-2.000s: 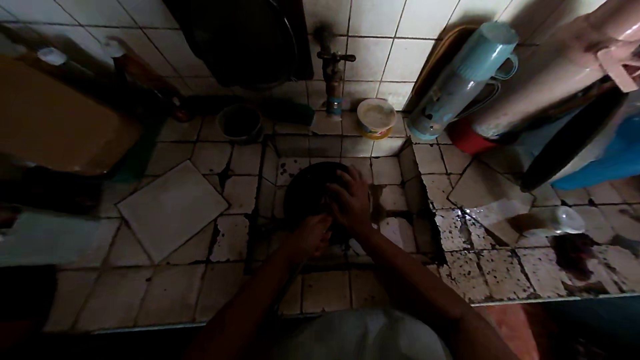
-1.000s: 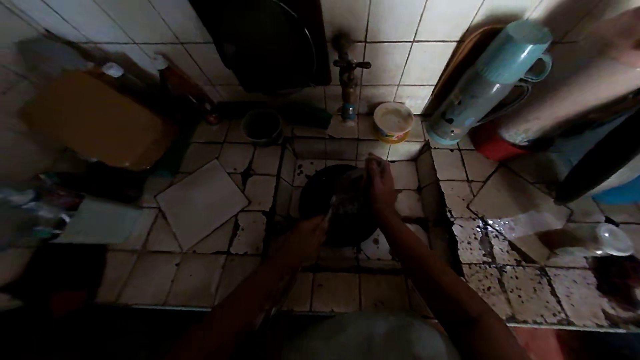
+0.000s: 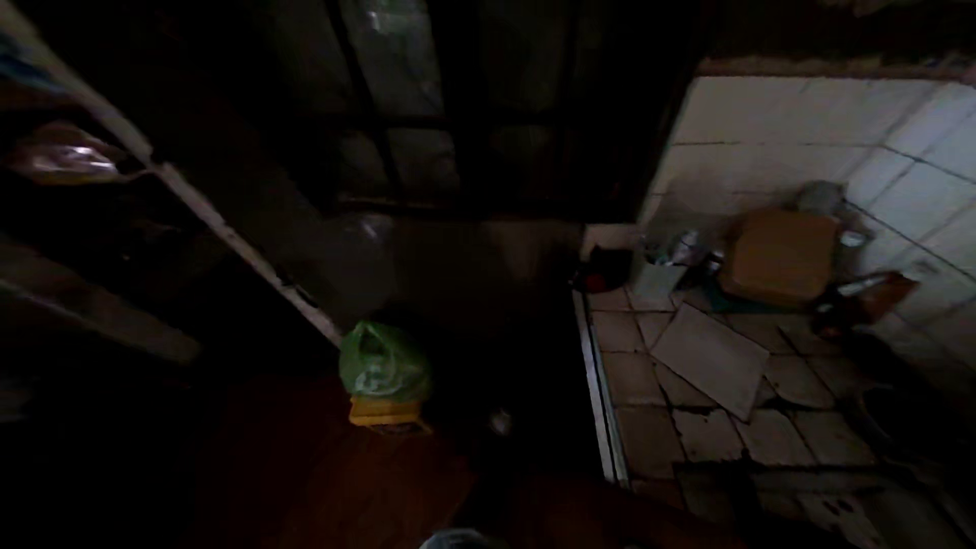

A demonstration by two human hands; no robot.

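Observation:
Neither my left hand nor my right hand can be made out. A dim brownish shape along the bottom edge may be a forearm, but it is too dark to tell. The tiled sink [image 3: 839,482] shows partly at the lower right. Left of and above it, a loose square tile [image 3: 711,360] lies on the tiled counter [image 3: 631,381]. A dark round container [image 3: 888,412] stands near the sink's upper edge, hard to see in the shadow.
A brown block-like object [image 3: 781,255], a utensil holder [image 3: 657,280] and a reddish bottle [image 3: 877,297] stand at the counter's back. On the floor side, a green plastic bag [image 3: 385,366] sits on a yellow container [image 3: 387,412]. Shelving with a pale post [image 3: 229,236] rises at left.
The view has swung far to the left. Both hands, earlier over the dark pan in the sink, can no longer be made out; the faucet and flasks are out of view.

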